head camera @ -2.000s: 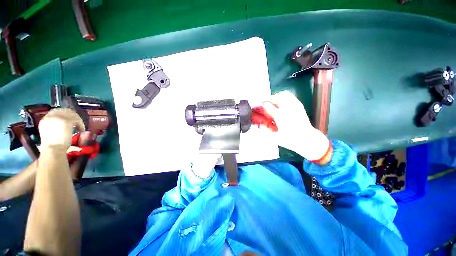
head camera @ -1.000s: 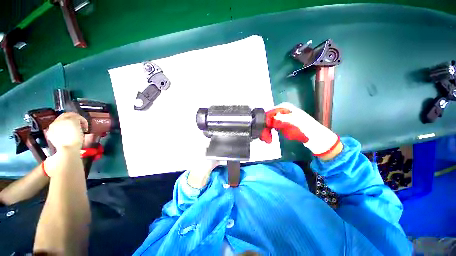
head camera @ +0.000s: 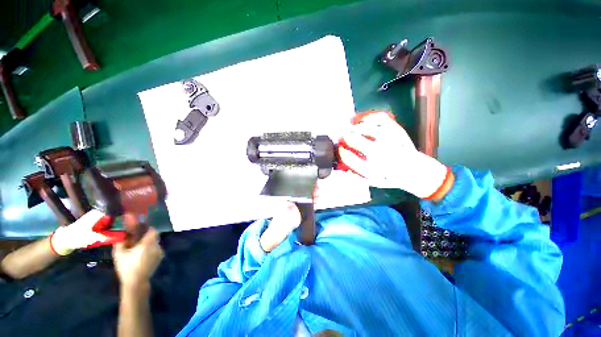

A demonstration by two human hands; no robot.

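Note:
A handle unit (head camera: 307, 220) stands near my chest over the white work sheet (head camera: 263, 92), its grip pointing toward me. A brush roller (head camera: 286, 151) with dark bristle rows and silver strips lies across its top, with dark end caps at both ends. A smooth metal plate (head camera: 290, 182) sits below the roller. My left hand (head camera: 282, 222) is around the grip, partly hidden by sleeve and unit. My gloved right hand (head camera: 379, 150) is at the roller's right end with bent fingers; whether it holds a part there is hidden.
Dark side arms (head camera: 198, 112) lie on the sheet. A handle unit without roller (head camera: 428, 112) lies right of it. More dark parts (head camera: 583, 122) are at far right. A neighbour's hands (head camera: 137, 258) hold another unit at left, near a metal barrel (head camera: 82, 135). Spare rollers (head camera: 443, 241) are below the bench.
The roller unit has shifted slightly left from one second ago, and my right hand has turned at its right end. The neighbour's hands have moved a unit right and toward the bench edge.

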